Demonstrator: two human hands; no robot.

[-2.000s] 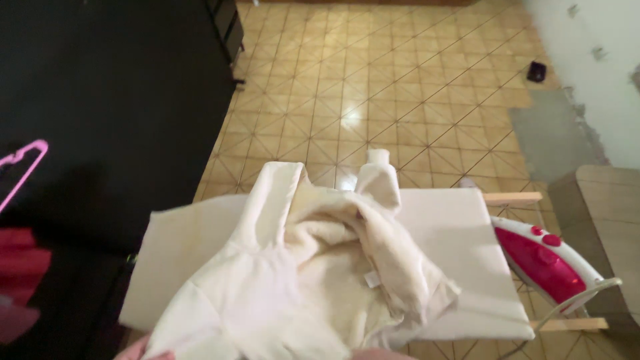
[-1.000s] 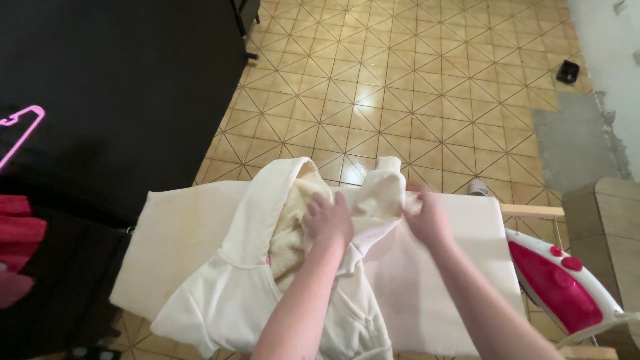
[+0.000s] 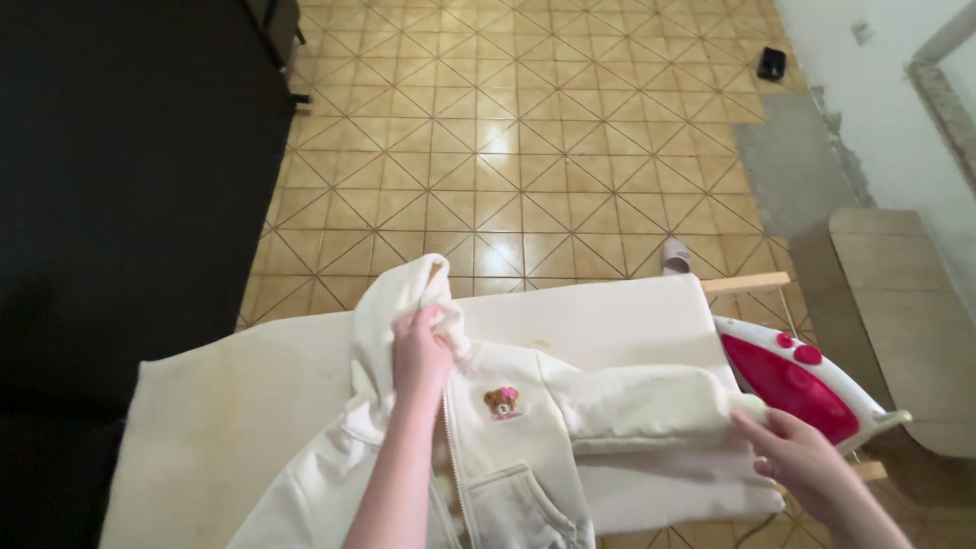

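Note:
A white zip-up hooded sweatshirt (image 3: 526, 450) with a bear patch on its chest lies front up on a cloth-covered ironing board (image 3: 252, 381). Its hood points to the board's far edge. My left hand (image 3: 423, 351) grips the fabric at the base of the hood, near the top of the zipper. At the right end of the board my right hand (image 3: 793, 450) pinches the cuff of the sleeve, which is stretched out to the right. Just beyond that hand, a red and white iron (image 3: 801, 381) rests at the board's end.
A large black surface (image 3: 130, 175) stands on the left. On the right are a wood-look cabinet (image 3: 900, 320) and a wall. A pink slipper (image 3: 675, 256) lies on the tiled floor behind the board, with a small black object (image 3: 772, 64) farther off.
The sweatshirt, bunched with its lining showing before, now lies front up with one sleeve extended. My right hand has moved right with the cuff; my left hand has gone from the lining to the hood's base.

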